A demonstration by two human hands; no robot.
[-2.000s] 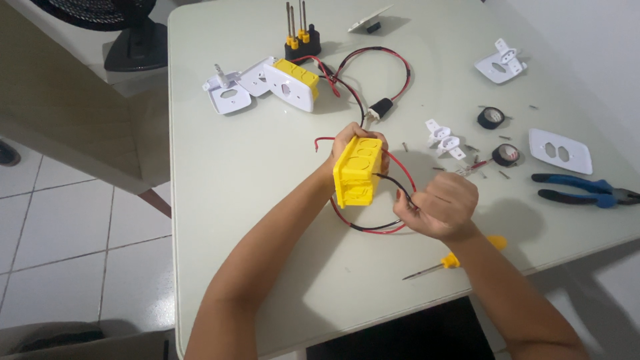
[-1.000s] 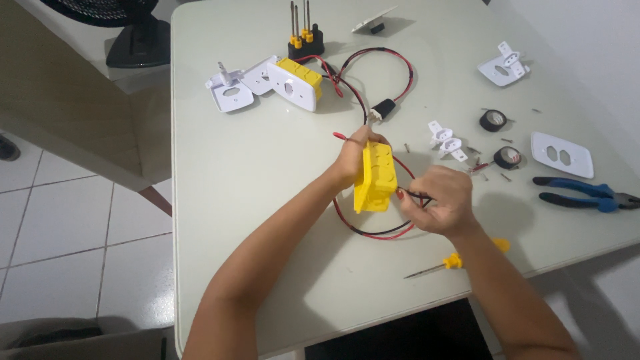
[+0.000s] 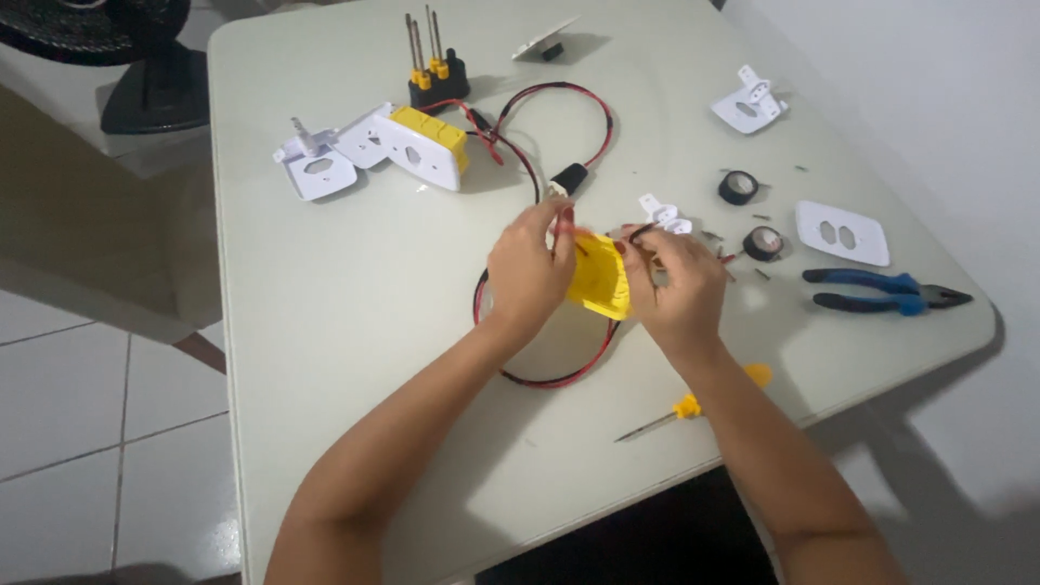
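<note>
A yellow plastic electrical box (image 3: 600,280) is between my two hands, its open side toward me. My left hand (image 3: 532,264) is at its left side, with a red wire at the fingertips. My right hand (image 3: 682,284) touches the box's right edge, and a black wire end shows at its fingers. Whether each hand grips box or wire is partly hidden by the fingers. A red and black cable (image 3: 561,382) loops on the table below the box. Just beyond my left hand lies a black and white connector (image 3: 569,179) on another looped cable.
White cover plates (image 3: 321,175) and a plate on a yellow box (image 3: 422,150) stand back left, near a screwdriver rack (image 3: 439,80). To the right are tape rolls (image 3: 738,188), a socket insert (image 3: 666,215), a faceplate (image 3: 842,233) and combination pliers (image 3: 890,292). A yellow screwdriver (image 3: 686,406) lies under my right forearm.
The yellow box has turned so that its open side shows. My left hand has moved to its left side, and my right hand has come up to its right edge.
</note>
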